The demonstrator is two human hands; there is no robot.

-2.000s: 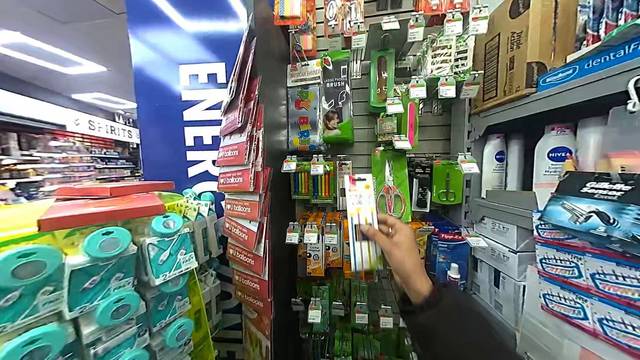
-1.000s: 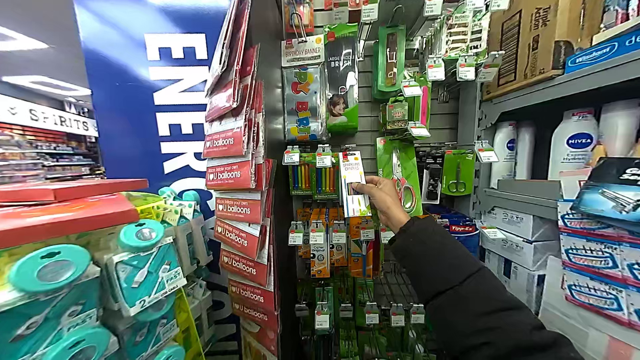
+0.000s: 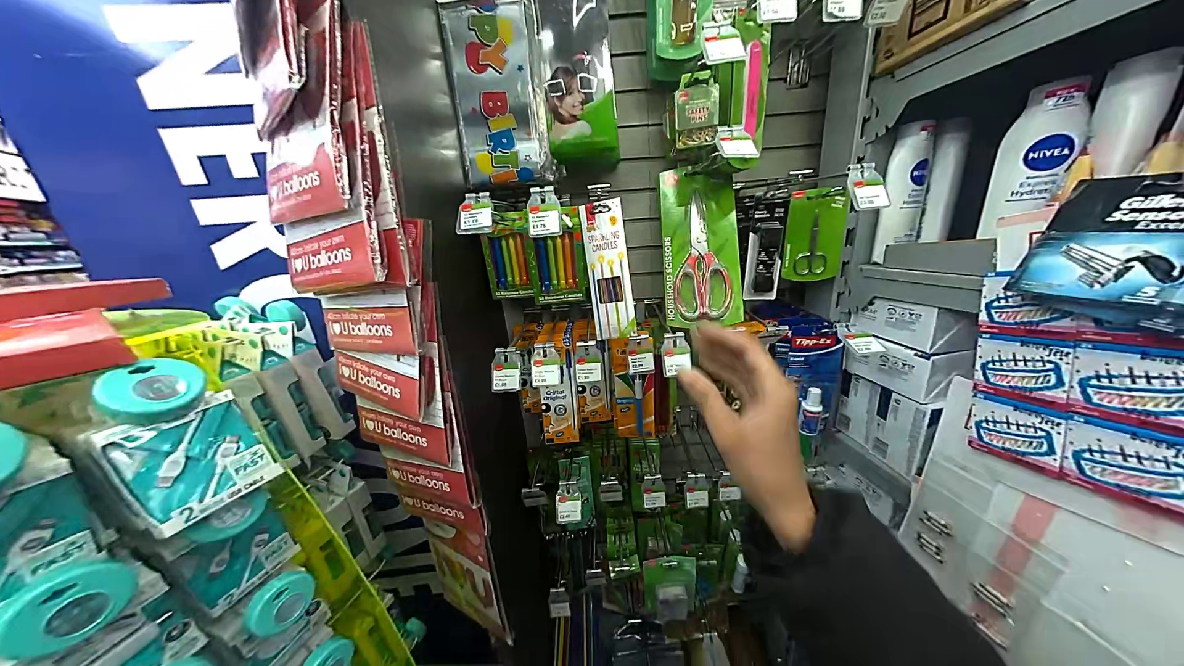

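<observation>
My right hand (image 3: 754, 425), in a dark sleeve, is raised before the peg display with its fingers apart and nothing in it. The white pack of sparkling candles (image 3: 608, 268) hangs from a hook up and to the left of the hand. Household scissors (image 3: 701, 268) on a green card hang just above my fingertips. Packs of coloured candles (image 3: 535, 257) hang left of the sparkling candles, and orange pen packs (image 3: 560, 412) are below them. My left hand is out of view.
Red balloon packets (image 3: 375, 328) hang in a column on the left. Nearer stand teal cable packs (image 3: 180, 462). On the right, a grey shelf (image 3: 934, 287) holds white lotion bottles (image 3: 1031, 153) and small boxes. Blue correction-product packs (image 3: 809, 361) hang behind my hand.
My right hand has let go of the sparkling candle pack, which it held in both earlier frames, and has moved down and to the right of it. The view is closer to the display.
</observation>
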